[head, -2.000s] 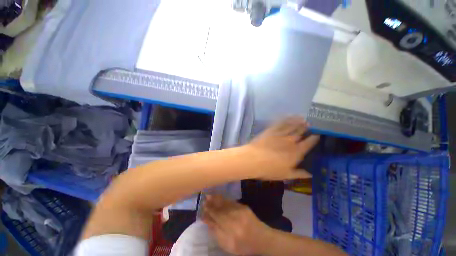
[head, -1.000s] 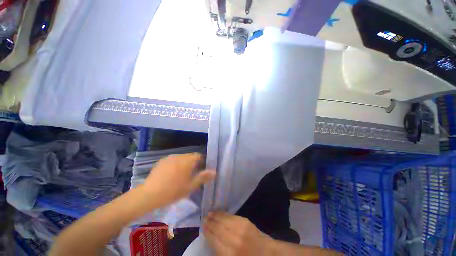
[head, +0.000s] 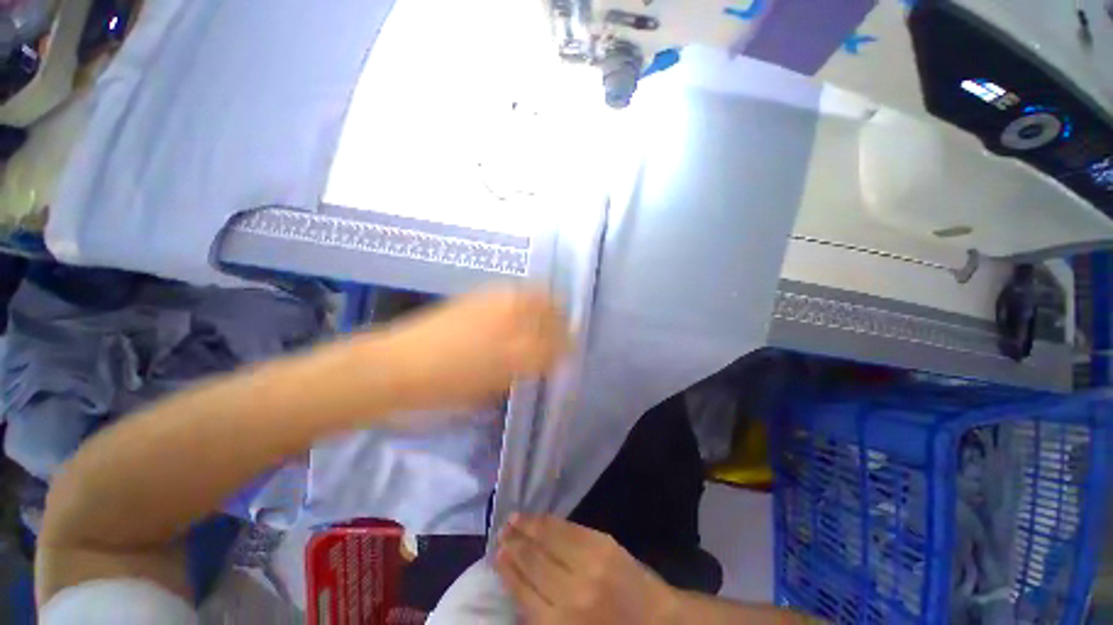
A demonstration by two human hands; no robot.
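A light blue-grey garment panel [head: 708, 232] runs from under the machine head, over the table's front edge, down to my lap. A folded edge [head: 555, 403] runs along its left side. My left hand [head: 519, 332] is blurred and lies on the fold just below the table edge; its fingers are hard to make out. My right hand [head: 568, 568] pinches the lower end of the fold near my lap. The lamp cylinder [head: 620, 76] is beside the presser foot [head: 571, 31]. The needle point is lost in the glare.
A waiting panel [head: 220, 122] lies on the table at left. The ruler [head: 391, 238] runs along the front edge. Bunched cloth [head: 110, 354] is at left below. A blue basket [head: 854, 488] stands at lower right, a red basket [head: 352, 574] below. The control panel [head: 1025, 116] is upper right.
Two seconds ago my left hand was across the panel at right; it moved to the fold's left side, then up along it. My right hand stays at the lower end. The camera view has shifted.
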